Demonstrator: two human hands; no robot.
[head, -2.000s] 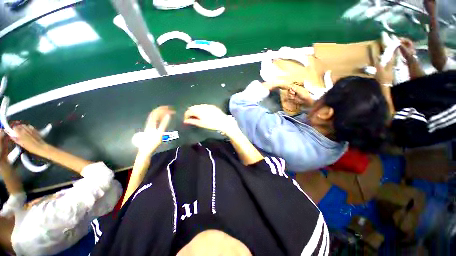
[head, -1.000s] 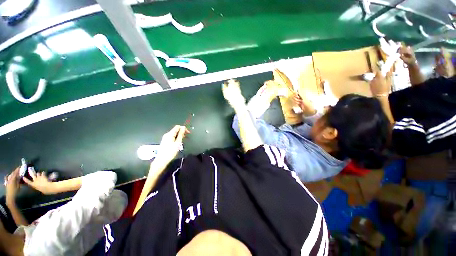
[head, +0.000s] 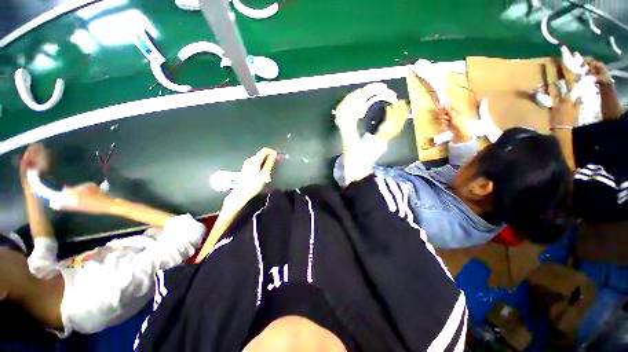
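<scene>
A white spoon-shaped shell [head: 223, 180] with a little blue lies on the dark bench, its narrow end hidden under my left hand. My left hand [head: 257, 169] is pinched on thin red wires [head: 279, 152] just above the bench. My right hand [head: 348, 122] is out to the right and grips a white curved piece [head: 372, 91]. Another hand, seemingly the right neighbour's, is close beside it, so the fingers partly overlap and blur.
A green conveyor [head: 330, 41] carries several white curved parts behind a pale rail [head: 172, 103]. A grey upright [head: 234, 48] slants down to it. The left neighbour holds a white piece [head: 48, 189]. Cardboard [head: 509, 89] lies at right. Red wires [head: 105, 161] lie on the left bench.
My right hand has moved right from in front of me and now has a white curved piece. My left hand has closed on the red wires. The conveyor parts have shifted.
</scene>
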